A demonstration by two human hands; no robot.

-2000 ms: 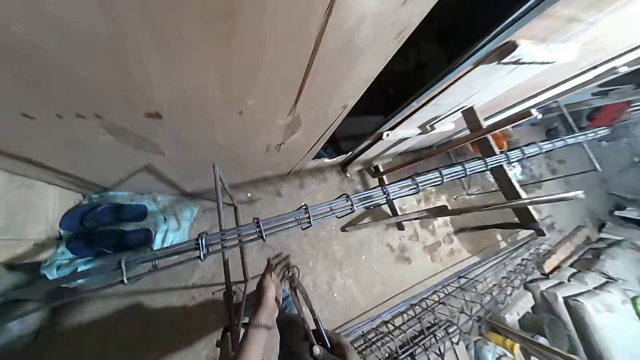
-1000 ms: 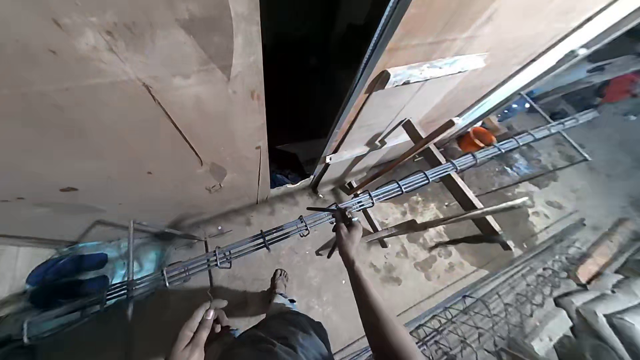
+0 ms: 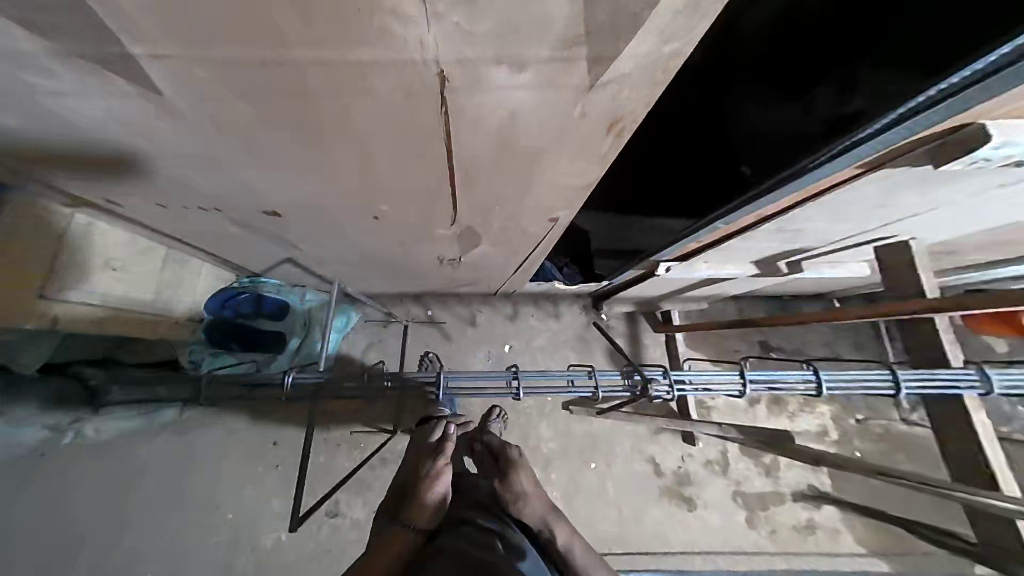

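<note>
A long bundle of steel reinforcing bars (image 3: pixel 552 384) with square stirrups (image 3: pixel 514 382) spaced along it runs across the view at waist height or lower. Just on the near side of it, my left hand (image 3: pixel 428 472) has its thumb and fingers drawn together. Close beside it, my right hand (image 3: pixel 510 474) has curled fingers; whether either hand holds something thin, such as wire, cannot be made out. Dark pincers (image 3: pixel 637 378) with spread handles rest on the bundle to the right, beside a stirrup and apart from both hands.
A thin metal stand (image 3: pixel 308 456) supports the bars at left, and a wooden trestle (image 3: pixel 932 344) at right. Blue sandals (image 3: pixel 246 306) lie on a cloth beyond the bars. A plywood wall (image 3: pixel 320 144) with a dark opening (image 3: pixel 720 144) rises ahead. A pole (image 3: pixel 840 460) slants at right.
My right hand has left the bundle, where it was a second ago, and come back beside my left hand. The pincers, at my right hand earlier, now rest on the bars. The view has turned.
</note>
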